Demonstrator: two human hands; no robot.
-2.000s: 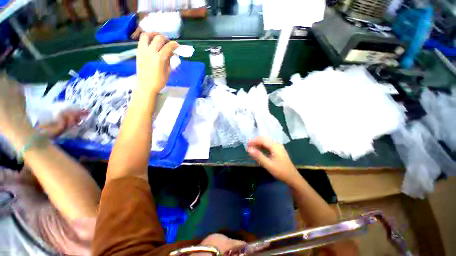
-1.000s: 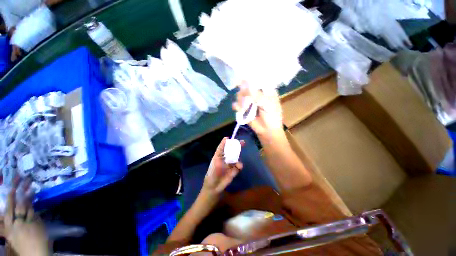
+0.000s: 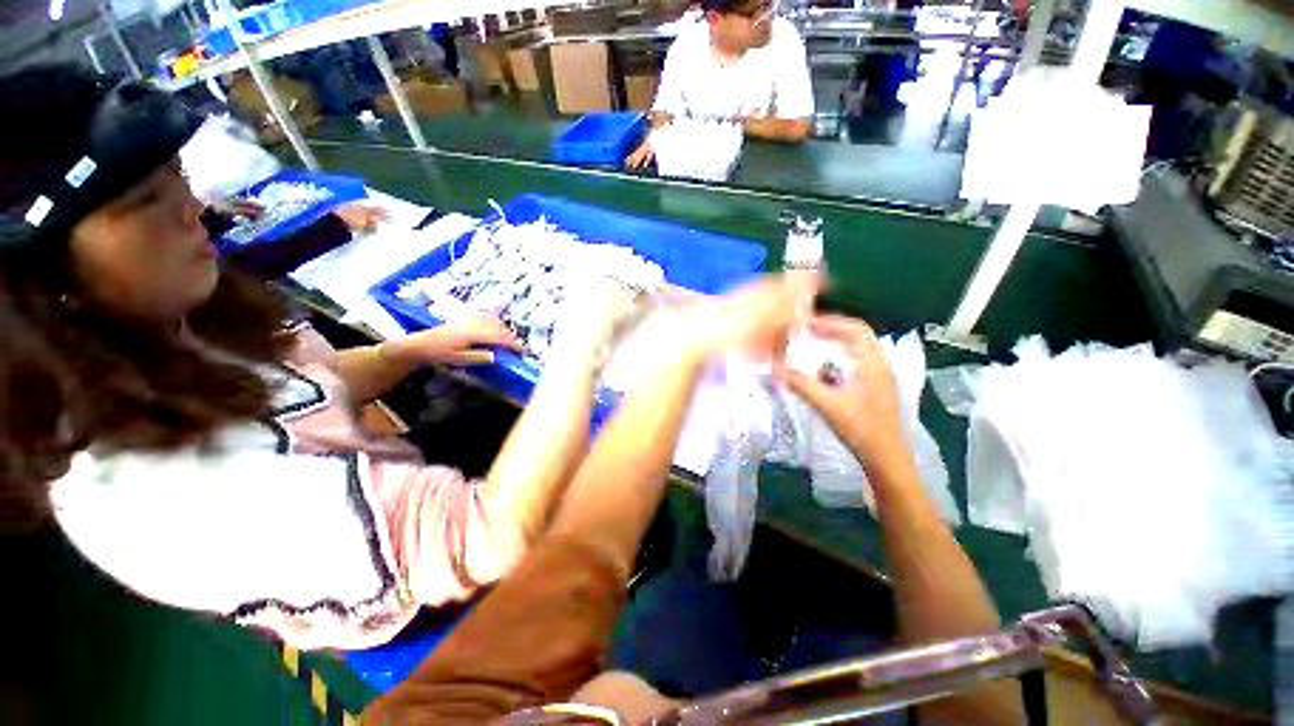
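Observation:
My left hand [image 3: 759, 324] is blurred, reaching forward over the bench near the bin's right end. My right hand [image 3: 847, 380] is just right of it, fingers bent. Something whitish shows between the hands; I cannot tell what it is or which hand has it. Filled bubble bags [image 3: 837, 468] lie under and behind my hands, and one bag [image 3: 731, 489] hangs over the bench edge. The blue bin [image 3: 710, 258] with white corded units [image 3: 525, 277] is at the left. The stack of empty bubble bags [image 3: 1135, 475] is at the right.
A co-worker [image 3: 270, 482] sits close at my left, arms reaching to the bin. A whitish bottle [image 3: 803, 244] and a white post [image 3: 989, 277] with a sheet stand behind the bags. A grey machine [image 3: 1206, 270] is at the back right. Another person [image 3: 731, 85] sits across.
The view has swung up and left. My hands have moved from above my lap, where they held a white corded unit, to over the filled bags. The carton is out of view.

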